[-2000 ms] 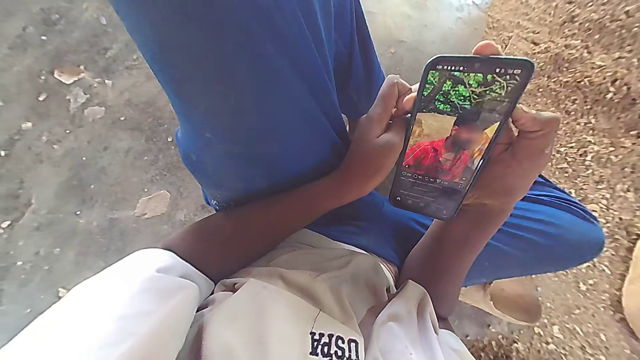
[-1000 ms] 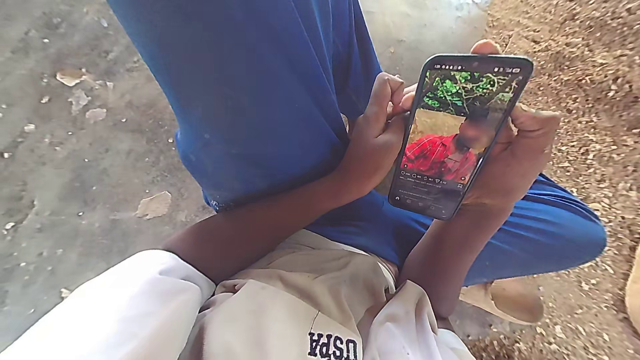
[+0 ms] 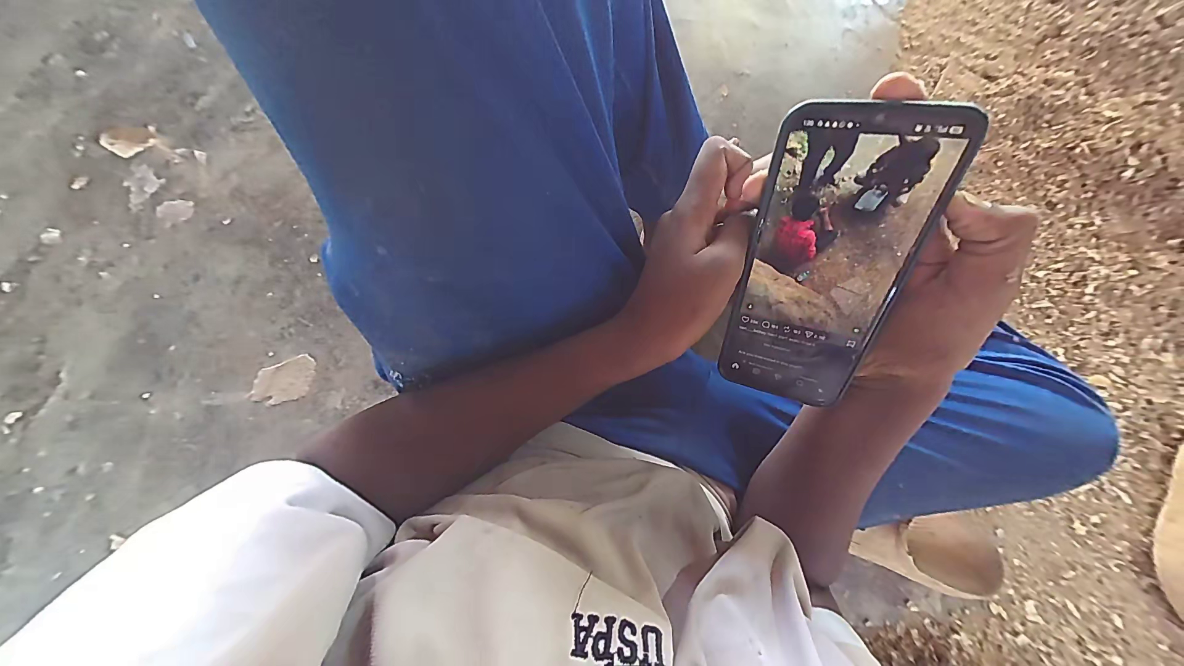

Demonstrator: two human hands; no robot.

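Observation:
A dark-framed smartphone (image 3: 846, 254) is tilted in front of me, its lit screen facing up toward the camera. My right hand (image 3: 971, 277) grips it from behind and along its right edge, with one fingertip showing above the top. At the left edge, the curled fingers of my left hand (image 3: 698, 245) rest against the phone, partly hidden behind it. On the screen is an outdoor picture with a figure in red and dark-clothed figures, above a row of icons and small text.
My legs in blue trousers (image 3: 462, 185) are bent below the phone. Grey concrete floor (image 3: 139, 351) with pale flakes lies to the left. Brown chips (image 3: 1091, 166) cover the ground to the right. A tan shoe (image 3: 953, 555) shows beneath my leg, and a tan object (image 3: 1170, 527) sits at the right edge.
The picture on the screen has changed from a close view of a person in red to a wider outdoor scene with several figures. Both hands and the phone have stayed in place.

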